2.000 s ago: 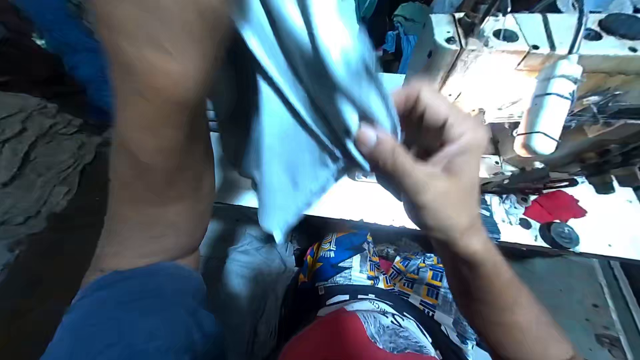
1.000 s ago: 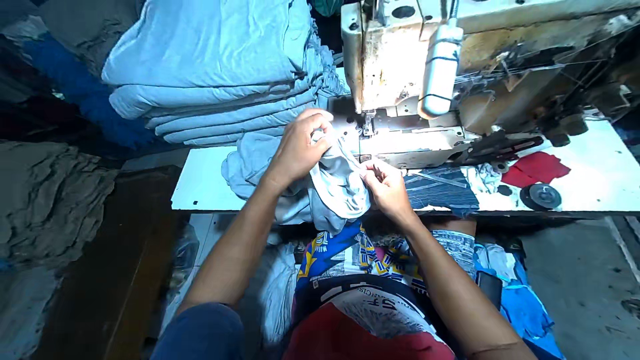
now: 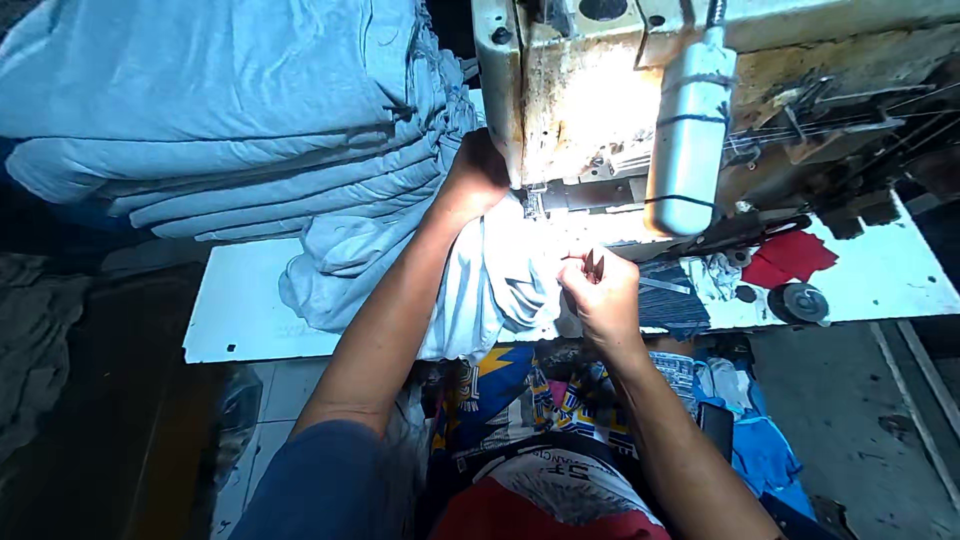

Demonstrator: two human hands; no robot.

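A light grey-blue knit fabric piece (image 3: 469, 300) lies bunched on the white table, its upper part brightly lit under the sewing machine head (image 3: 577, 112). My left hand (image 3: 478, 176) rests on the fabric just left of the presser foot (image 3: 534, 202), its fingers partly hidden behind the machine head. My right hand (image 3: 604, 289) is closed at the fabric's right edge, in front of the needle area, with small dark pointed blades, seemingly thread snips (image 3: 594, 266), showing between the fingers. Glare hides the fabric's edge near the fingertips.
Folded grey-blue garments (image 3: 225, 90) are stacked high at the left. A white cylinder (image 3: 690, 139) tied with dark cord hangs before the machine. Right of my right hand lie dark striped fabric (image 3: 667, 300), a red cloth (image 3: 791, 259) and a dark round spool (image 3: 804, 302) on the table (image 3: 262, 300).
Two seconds ago both hands held the fabric up before the camera; now it lies at the machine. Since one second ago my left hand has moved away from my right, up beside the machine head.
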